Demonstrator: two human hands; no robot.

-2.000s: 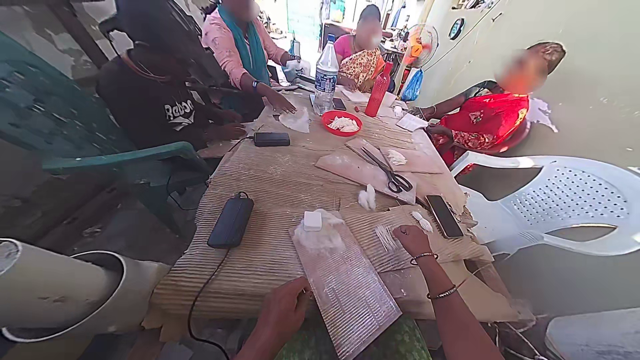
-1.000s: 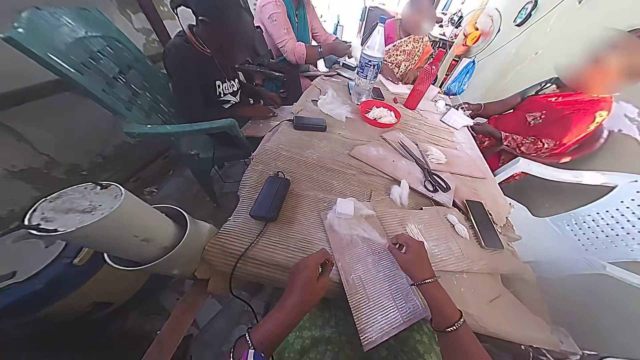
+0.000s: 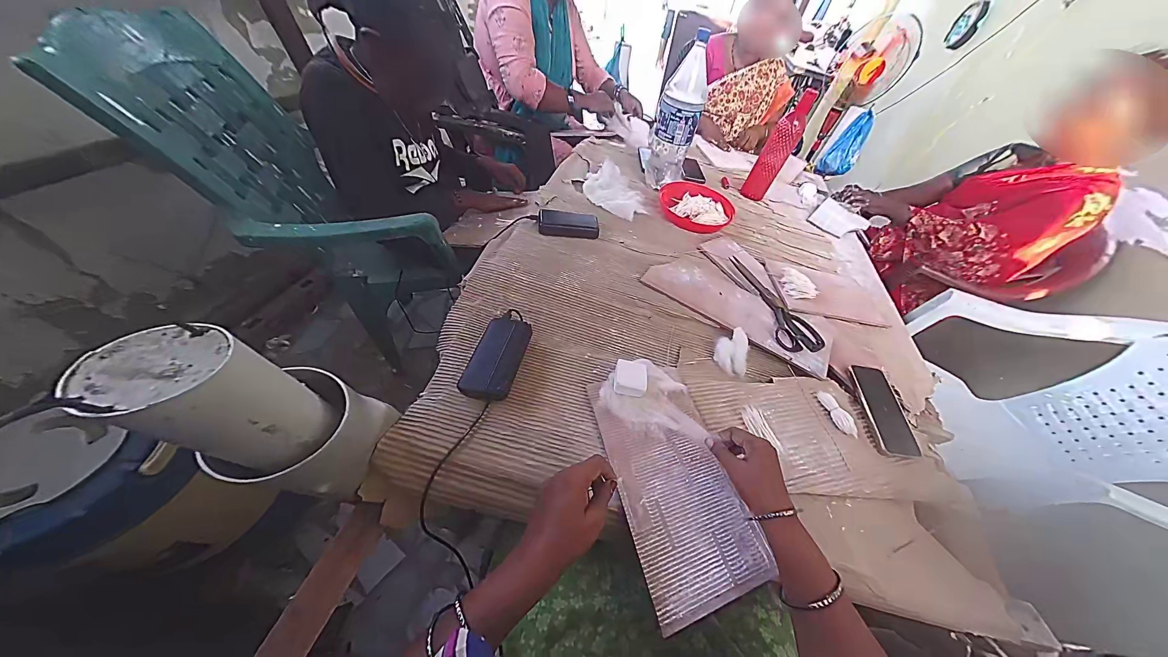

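Observation:
A ridged board (image 3: pixel 693 520) lies at the near table edge, with a thin sheet of white cotton fibre (image 3: pixel 652 406) on its far end and a small white block (image 3: pixel 630 377) on the fibre. My right hand (image 3: pixel 750 465) pinches the trailing edge of that fibre above the board's right side. My left hand (image 3: pixel 577 506) is at the board's left edge, thumb and fingertips together; a tiny pale bit shows at the tips, too small to identify. Thin white cotton wicks (image 3: pixel 759 427) lie just beyond my right hand, and a tied bundle of wicks (image 3: pixel 837 414) is farther right.
Corrugated cardboard (image 3: pixel 547 301) covers the table. On it are black scissors (image 3: pixel 785 319), a phone (image 3: pixel 885 411), a black power adapter (image 3: pixel 495 356), a red bowl (image 3: pixel 696 208) of wicks and a plastic bottle (image 3: pixel 677 119). Several people sit around it; chairs and a pipe-like container (image 3: pixel 201 392) flank it.
My right hand has moved from the wicks beside the board to the fibre on it. The view has shifted. A person at the far end now holds white fibre between both hands.

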